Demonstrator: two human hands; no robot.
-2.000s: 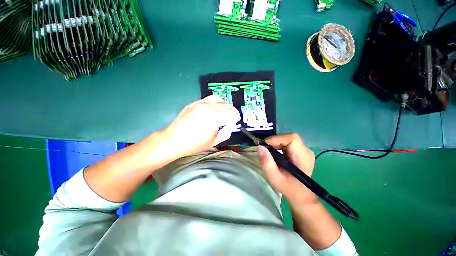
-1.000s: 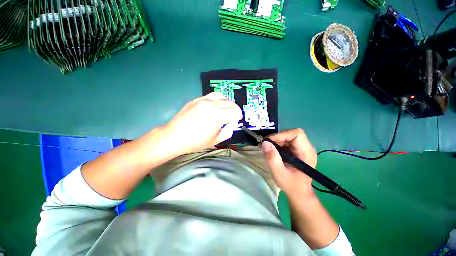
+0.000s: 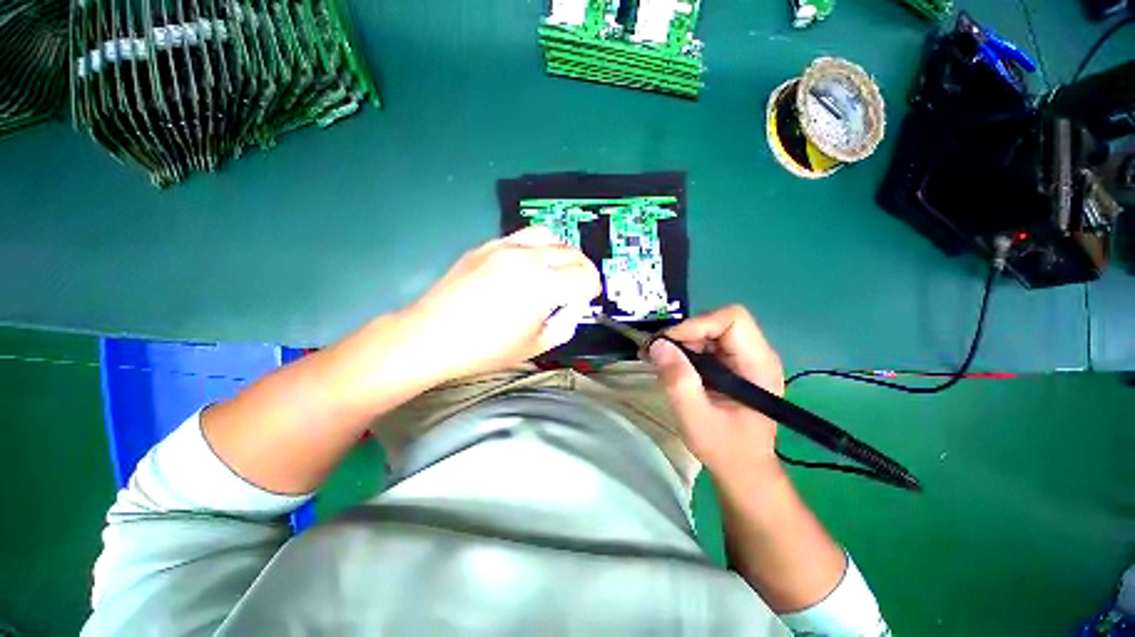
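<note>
A white-and-green PCB panel [image 3: 637, 261] lies on a black work pad [image 3: 665, 187] near the bench's front edge. My left hand [image 3: 517, 299] is over the panel's left board and covers its lower part. Its fingers are bent together; whether they hold solder wire is too small and overexposed to tell. My right hand [image 3: 728, 392] grips the black soldering iron [image 3: 797, 419] like a pen. Its metal tip points left to the panel's lower edge, beside my left fingertips. Contact of the tip with the board cannot be made out.
Upright boards [image 3: 212, 81] stand fanned at the far left. A flat board stack [image 3: 620, 60] lies beyond the pad. A round solder spool [image 3: 836, 115] and a bulky black unit [image 3: 983, 162] with blue items are at right. A blue bin [image 3: 187, 392] is below the bench edge.
The rear end of the soldering iron has swung upward and a little right in my right hand. The tip stays by the panel's lower edge. My left hand has barely moved.
</note>
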